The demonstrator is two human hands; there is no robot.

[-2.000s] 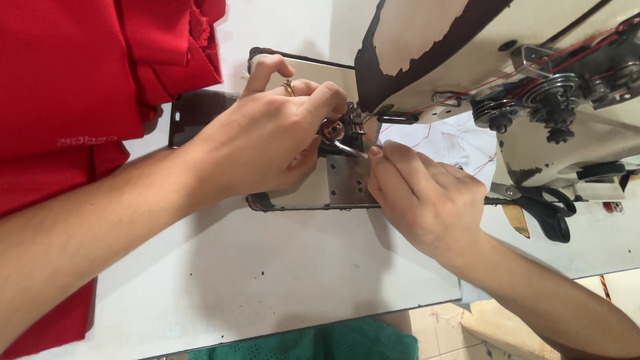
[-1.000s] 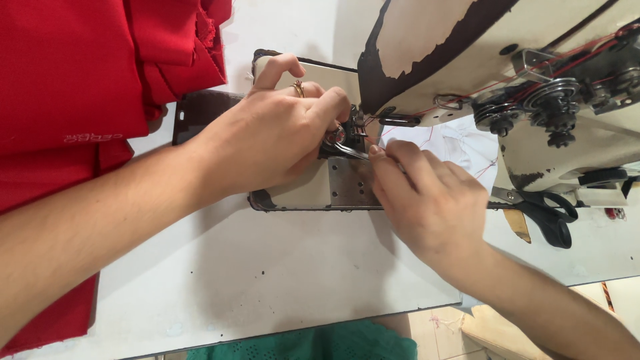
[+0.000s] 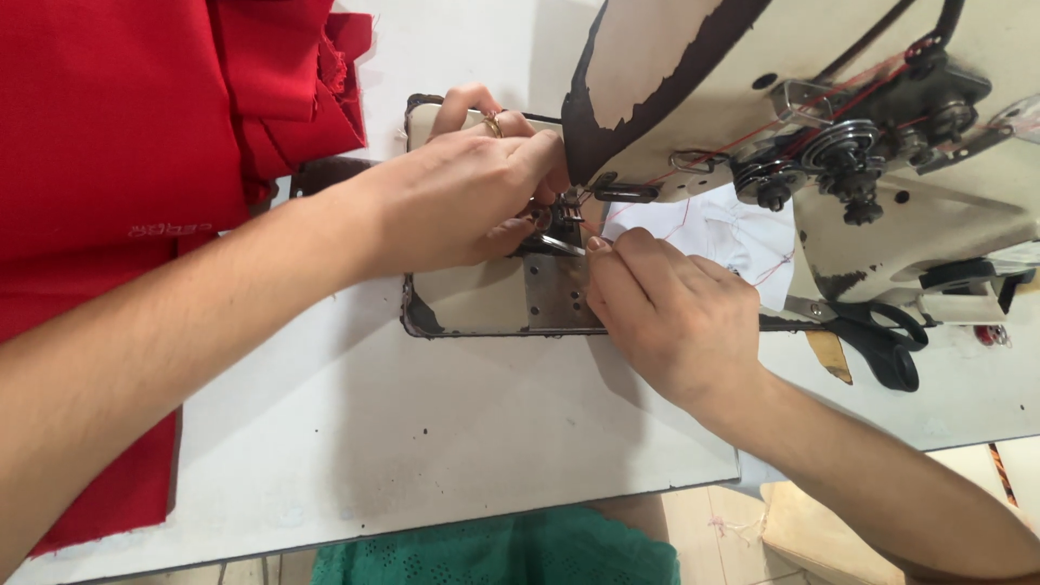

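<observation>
At the needle area of a sewing machine [image 3: 650, 65], my left hand [image 3: 471, 187] has its fingertips pinched beside the presser foot, and what it grips there is mostly hidden. A thin metal tool [image 3: 562, 246] reaches from near my left fingertips to my right hand [image 3: 674, 309], whose thumb and forefinger are closed near its end. Both hands are over the metal needle plate [image 3: 556, 305]. Red thread [image 3: 707, 158] runs along the machine head through guides and tension discs [image 3: 841, 150] toward the needle area. White fabric [image 3: 731, 236] lies behind my right hand.
Black-handled scissors [image 3: 881, 329] lie at the right of the machine bed [image 3: 479, 296]. Red fabric [image 3: 106, 146] is piled at the left of the white table [image 3: 455, 422]. A red bobbin [image 3: 990, 335] is at the far right, and green fabric [image 3: 487, 552] shows below the table edge.
</observation>
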